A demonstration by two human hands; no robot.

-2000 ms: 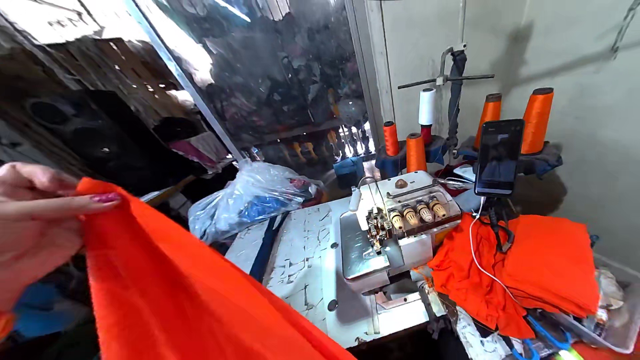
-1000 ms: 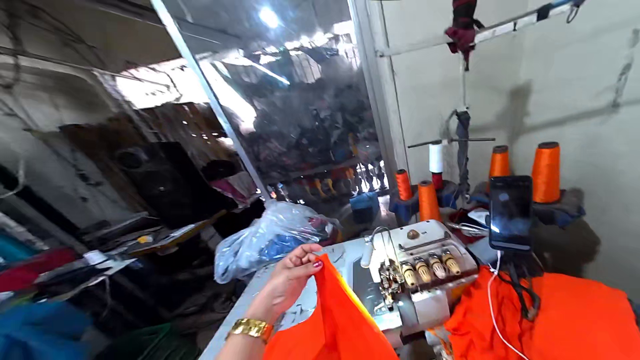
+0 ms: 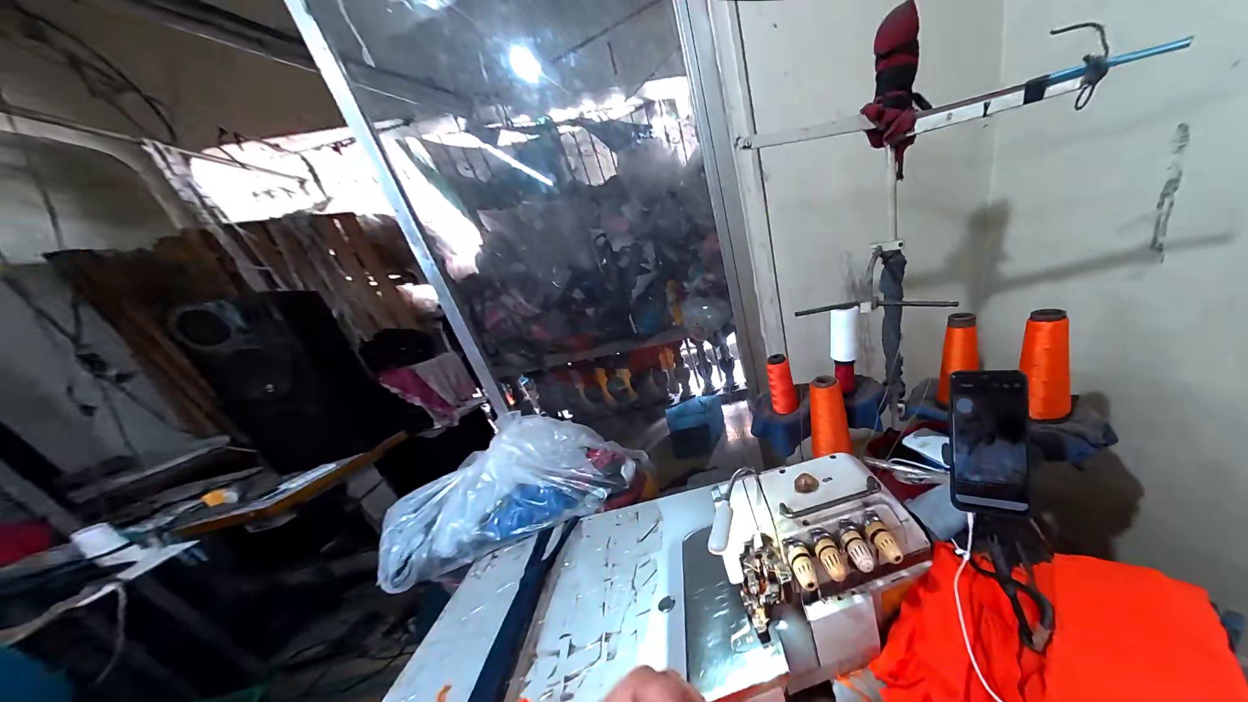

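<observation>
Only a small part of one hand, seemingly my left hand (image 3: 651,685), shows at the bottom edge; its fingers and anything it holds are hidden. Just beyond it is the overlock sewing machine (image 3: 829,497), with several tension dials (image 3: 829,556) and an exposed needle and looper area (image 3: 760,580). Small bits of orange cloth show at the bottom edge to the left of the hand. A pile of orange fabric (image 3: 1121,624) lies right of the machine. My right hand is out of view.
A clear plastic bag (image 3: 517,487) of cloth sits behind the worn machine table (image 3: 604,585). Orange thread cones (image 3: 1046,366) and a white one (image 3: 843,336) stand behind the machine. A phone (image 3: 990,444) with a white cable stands right. A glass panel (image 3: 585,244) rises behind.
My left hand held up orange cloth at the left, then over the table; now only part of a hand shows at the bottom edge and that cloth is nearly out of view.
</observation>
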